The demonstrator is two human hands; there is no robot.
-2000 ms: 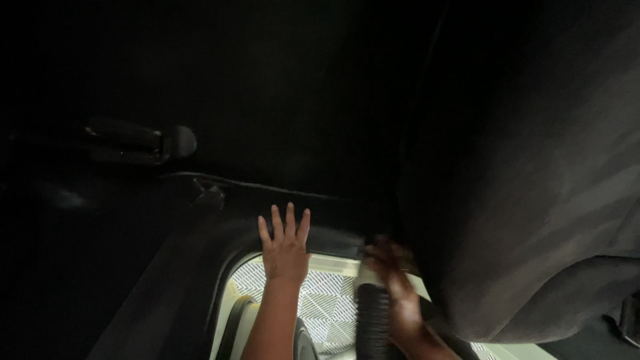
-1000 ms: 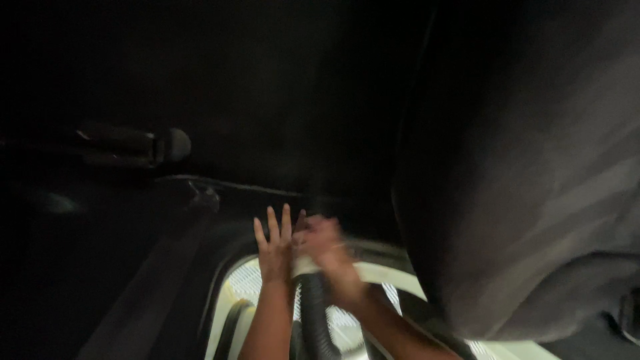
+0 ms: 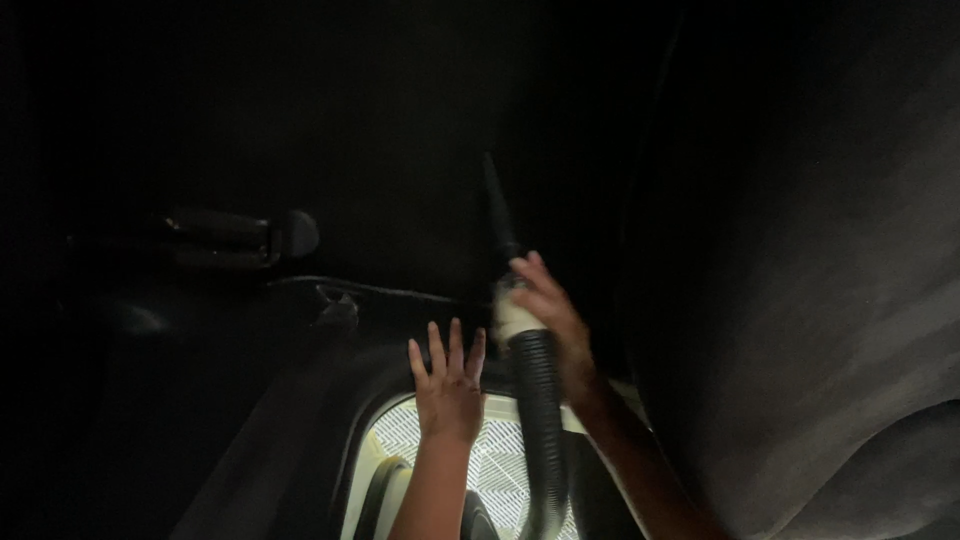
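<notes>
My left hand (image 3: 450, 394) lies with its fingers spread on the dark trim above a bright vehicle door opening, holding nothing. To its right, my right hand (image 3: 551, 307) grips the pale cuff (image 3: 517, 311) of a vacuum hose. From the cuff a narrow dark crevice nozzle (image 3: 498, 199) points up and away over the dark carpeted floor (image 3: 390, 165). The black corrugated hose (image 3: 538, 420) hangs down from the cuff through the opening. Whether the nozzle tip touches the carpet is too dark to tell.
A large grey upholstered seat (image 3: 840, 285) fills the right side. At left is a dark seat-belt buckle or similar plastic fitting (image 3: 232, 238). The door opening's edge (image 3: 356, 442) curves below my hands, with patterned tile flooring (image 3: 499, 465) beyond it.
My right hand has moved away from my left hand, to the right, with the hose cuff. The nozzle now shows plainly. My left hand has stayed on the trim.
</notes>
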